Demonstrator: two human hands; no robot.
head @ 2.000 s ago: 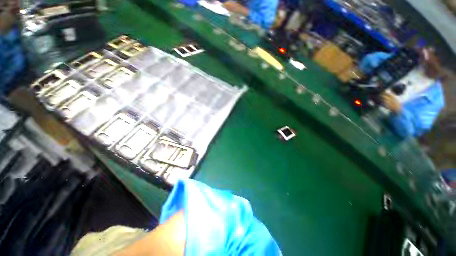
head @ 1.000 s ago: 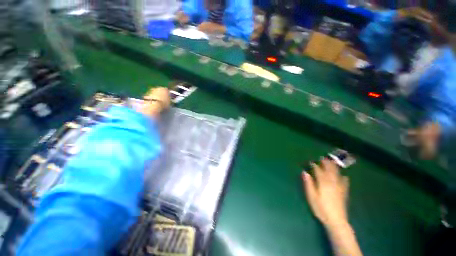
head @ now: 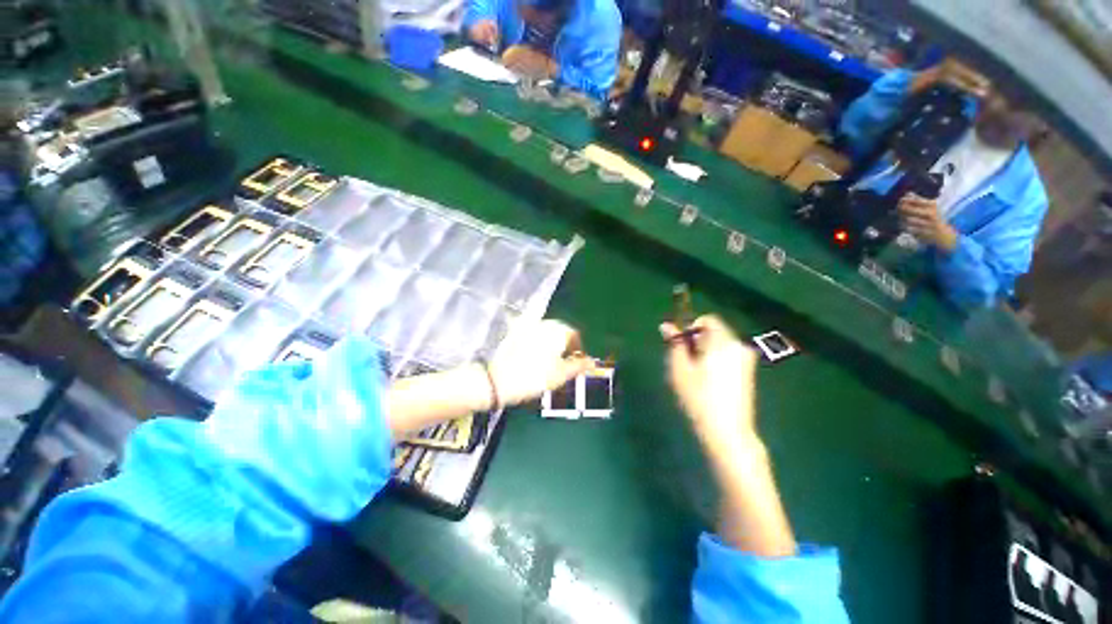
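My left hand (head: 539, 362) reaches over the tray's right edge, fingers closed at the top ends of two white-bordered display modules (head: 598, 393) with dark screens, side by side over the green surface (head: 634, 488). My right hand (head: 713, 372) pinches a small dark piece with an orange-brown tail (head: 682, 305) pointing up; its face cannot be made out. Another white-bordered display module (head: 774, 346) lies on the green surface to the right of my right hand, untouched.
A black-edged parts tray (head: 456, 506) with housings and a whitish liner (head: 402, 262) is at left. A rail with small clear pieces (head: 735, 241) crosses behind. A black box (head: 976, 536) is at lower right. Black red-lit devices and workers in blue are opposite.
My left hand has moved from the tray's far side toward the middle, with display modules now at its fingers. My right hand has moved left, away from the single display module, and now pinches a small piece.
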